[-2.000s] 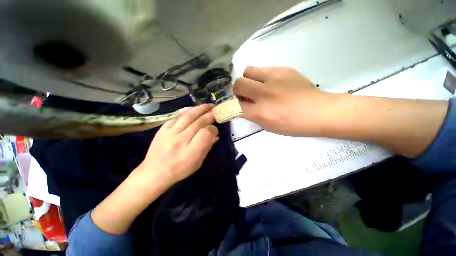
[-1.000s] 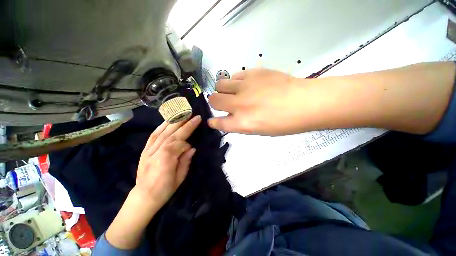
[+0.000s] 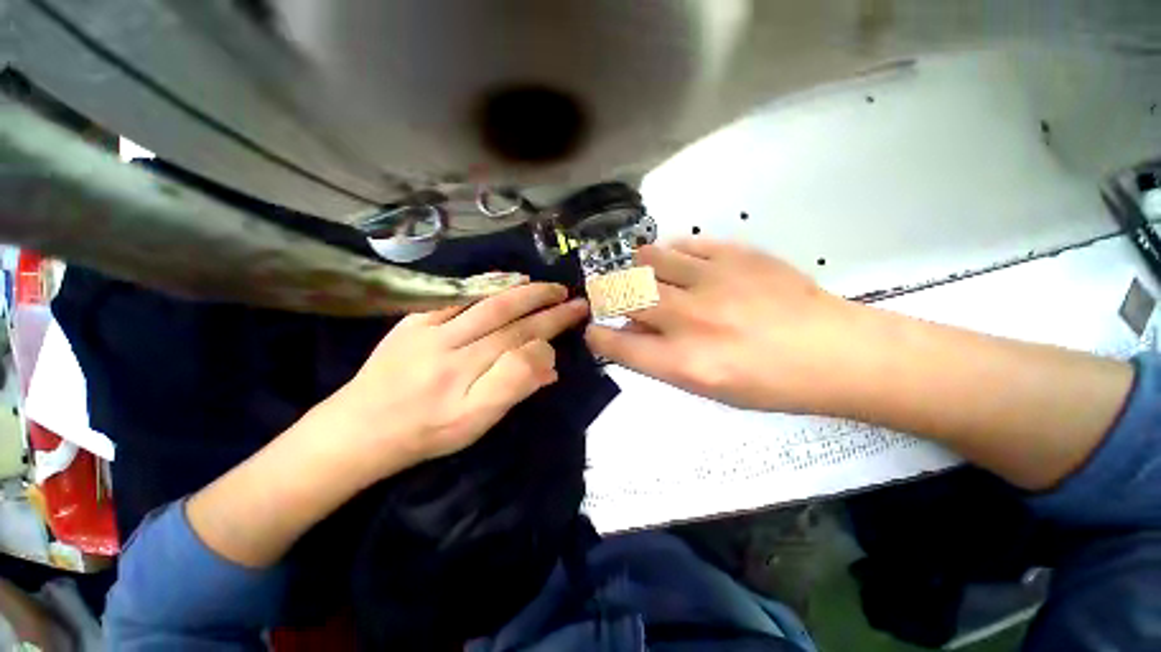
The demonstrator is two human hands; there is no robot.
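Observation:
The black garment piece [image 3: 465, 510] lies on the table left of centre and hangs over its front edge toward my lap. My left hand [image 3: 478, 363] rests flat on it, fingertips just left of the ribbed cream knob [image 3: 623, 292]. My right hand [image 3: 719, 318] is at the cloth's right edge, its fingers partly behind the knob; whether it pinches the cloth cannot be told. The presser foot area, with a yellow mark [image 3: 564, 241], is beside the cloth. The needle is not clear.
The machine head [image 3: 535, 77] fills the top. The white table [image 3: 764, 448] with a printed ruler scale is at right. A thin dark tool [image 3: 1133, 223] lies at the far right. A red item [image 3: 77, 503] is at left, and a black heap [image 3: 917, 560] is below the table edge.
The camera view has shifted. Compared with one second ago, my right fingers are closer to the knob and the cloth edge. My left hand stays on the cloth.

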